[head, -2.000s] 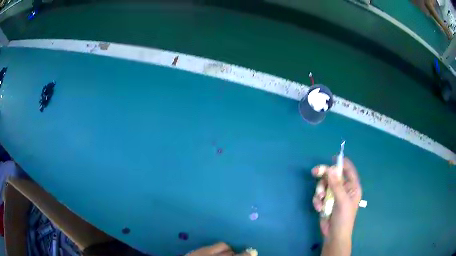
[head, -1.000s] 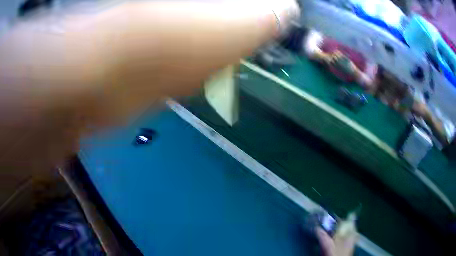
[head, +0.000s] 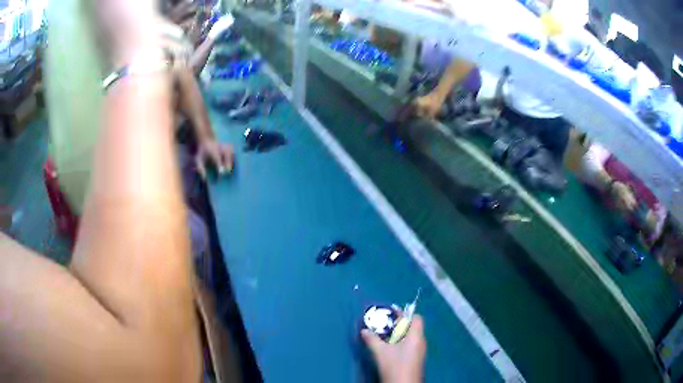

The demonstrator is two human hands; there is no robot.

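My right hand (head: pixel 401 351) is at the lower middle, over the blue-green bench (head: pixel 299 202). It holds a round dark-rimmed cup-like part with white contents (head: pixel 380 320) and a pale yellow pointed tool (head: pixel 404 322), tip up. My left forearm fills the left side. My left hand (head: pixel 127 26) is at the top left, blurred and partly cut off by the upper edge. A long pale green-yellow flat piece (head: pixel 67 112) hangs beside it; whether the hand grips it cannot be told. A small pile of glossy black parts (head: pixel 335 254) lies on the bench.
Another worker's hand (head: pixel 216 158) rests at the bench's left edge. More black parts (head: pixel 263 140), grey housings (head: pixel 243 103) and blue parts (head: pixel 238 69) lie farther up. A white upright post (head: pixel 301 56) stands by the dark green conveyor (head: pixel 449 232). Workers sit across it. A red stool (head: pixel 60 198) is at left.
The view has swung left along the line. The cup-like part, first standing at the bench edge strip, is now in my right hand with the tool. My left arm has risen to the upper left.
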